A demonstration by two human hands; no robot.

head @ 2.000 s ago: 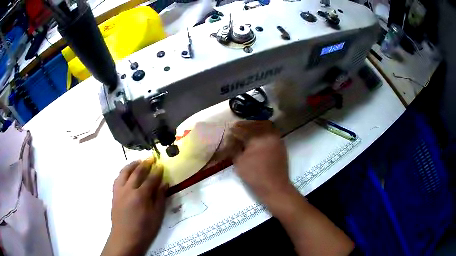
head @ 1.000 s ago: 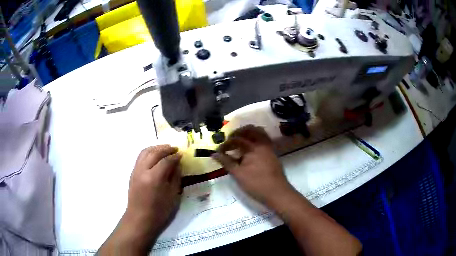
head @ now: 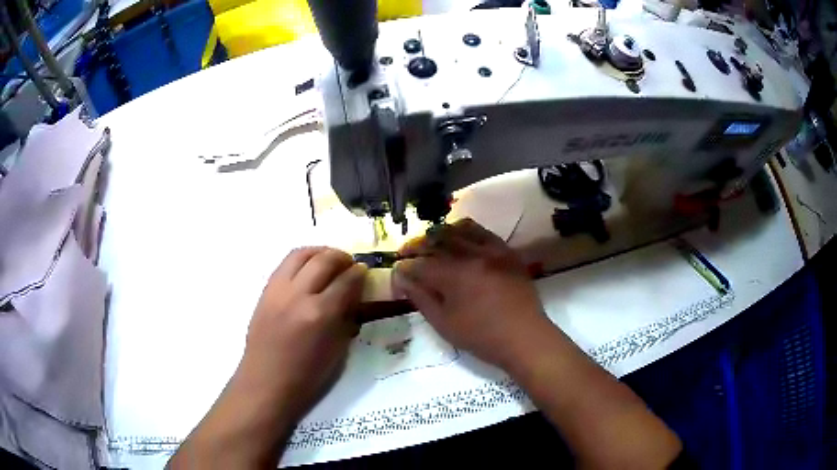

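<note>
A small dark label (head: 376,260) lies on a pale fabric piece (head: 379,286), which looks yellow under the needle light, just in front of the presser foot (head: 382,228) of the white sewing machine (head: 569,128). My left hand (head: 317,294) presses on the fabric at the label's left end. My right hand (head: 468,289) has its fingertips at the label's right end and covers part of the fabric. The fingers hide how firmly each end is held.
Pink fabric pieces (head: 46,275) are stacked at the left. Black-handled snips (head: 576,197) lie under the arm. A slim pen-like tool (head: 705,266) lies right of the bed. A blue crate (head: 771,367) is at the lower right. A curved strip (head: 266,147) lies behind left.
The fabric has moved under the machine head. The label, first seen in my right fingers, now lies flat across the fabric with both hands at its ends. The view has shifted left.
</note>
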